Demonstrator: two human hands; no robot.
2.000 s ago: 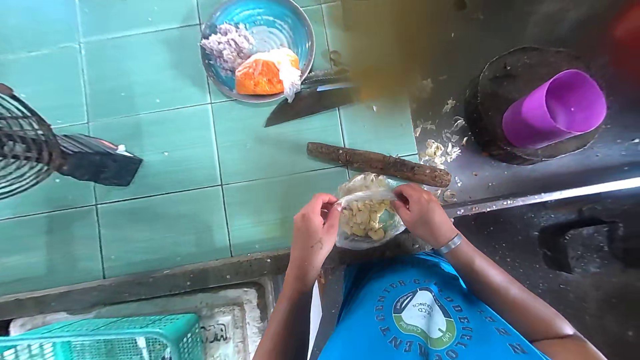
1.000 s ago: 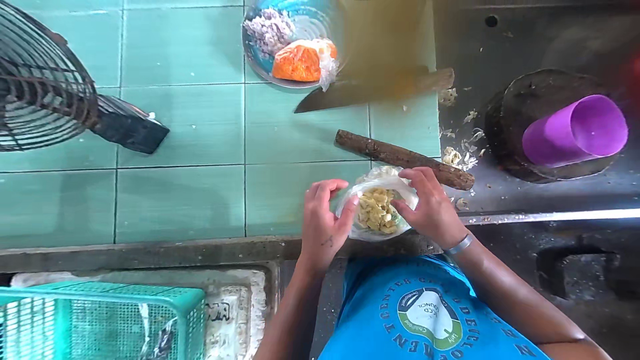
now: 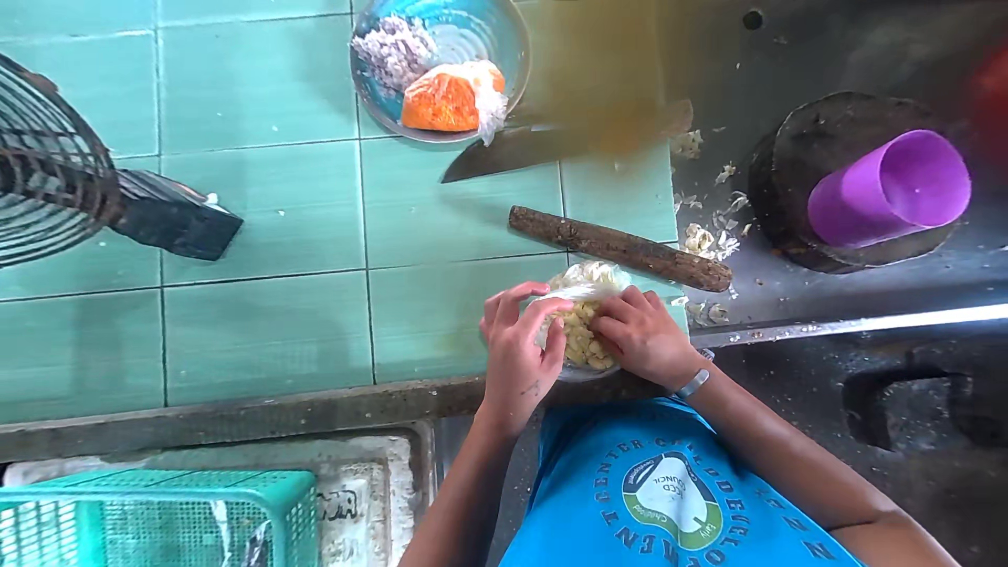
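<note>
A clear plastic bag [image 3: 583, 293] of pale yellow peeled cloves, which look like garlic [image 3: 584, 340], sits at the near edge of the green tiled counter. My left hand [image 3: 524, 339] is at its left side, fingers curved over the plastic; its exact hold is unclear. On the right side, my right hand [image 3: 642, 335] has its fingertips bunched at the bag's rim and the cloves. Just beyond the bag lies a brown wooden stick [image 3: 618, 246]. Farther back is a large knife [image 3: 504, 152], its handle partly hidden by a blur.
A blue plate [image 3: 520, 55] holds chopped purplish pieces and a bag of orange food [image 3: 442, 101]. A purple plastic cup [image 3: 854, 197] lies tilted on a round wooden block [image 3: 827, 126]. Peelings [image 3: 713, 240] litter the right side. A fan [image 3: 47, 173] and a green basket [image 3: 299, 512] are at left.
My right hand's fingers have moved inward over the cloves and bunched together. The bag's opening has changed shape between my hands. The view has shifted somewhat.
</note>
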